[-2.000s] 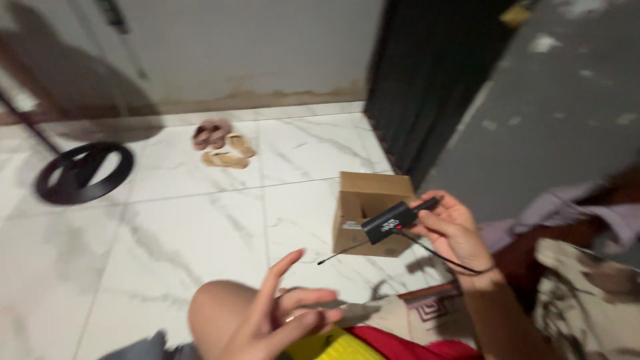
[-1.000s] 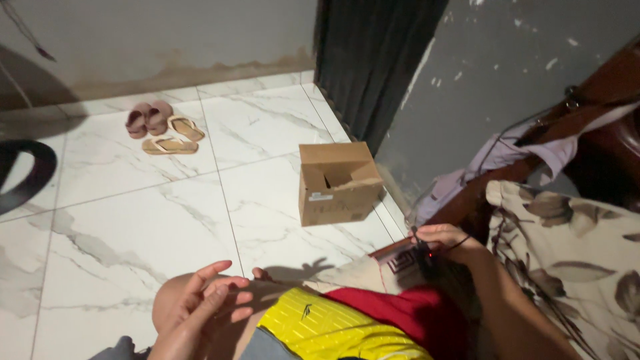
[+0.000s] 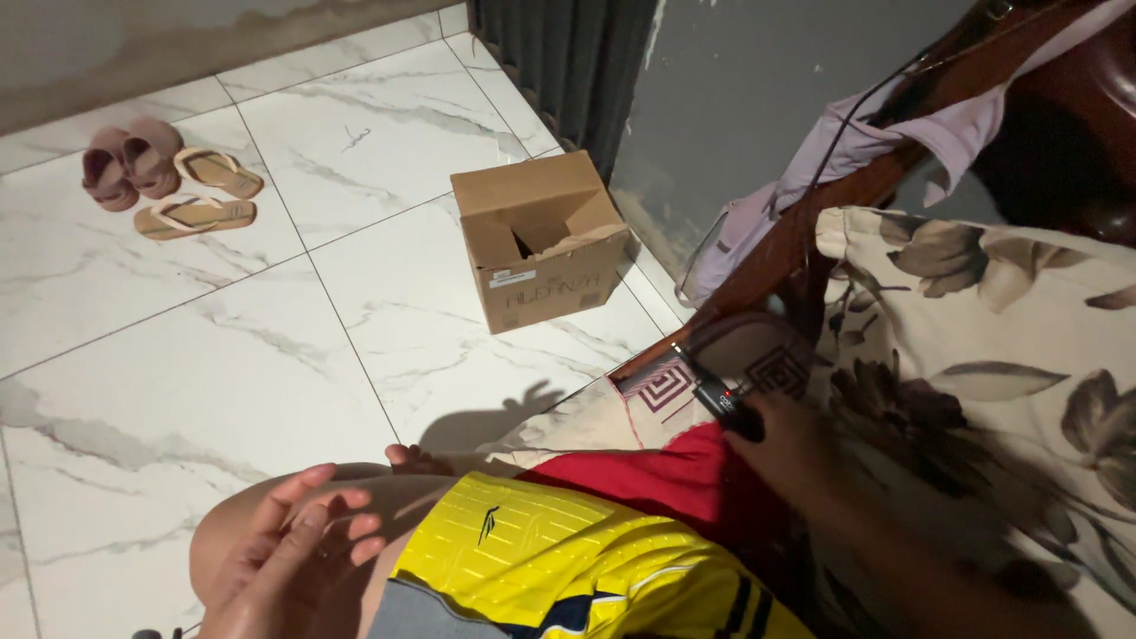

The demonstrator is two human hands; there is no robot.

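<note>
My right hand (image 3: 781, 444) holds a small black electronic device (image 3: 717, 399) with a lit red light and a thin cable, low over the patterned seat cloth. Its fingers are partly in shadow. My left hand (image 3: 293, 541) is raised over my bare knee, palm turned up, fingers loosely curled and apart, with nothing in it. Between the hands, yellow sports clothing (image 3: 532, 524) lies across my lap, and red cloth (image 3: 657, 479) is beside it.
An opened cardboard box (image 3: 550, 284) stands on the marble-look tile floor near the grey wall. Flip-flops (image 3: 200, 217) and mauve clogs (image 3: 133, 164) lie at the upper left. A floral cushion (image 3: 958, 355) and a lilac strap bag (image 3: 745, 231) are on the right by the wooden seat frame.
My right hand has lowered the black device from in front of the cardboard box to the seat beside my lap. My left hand has stayed empty. The view has shifted.
</note>
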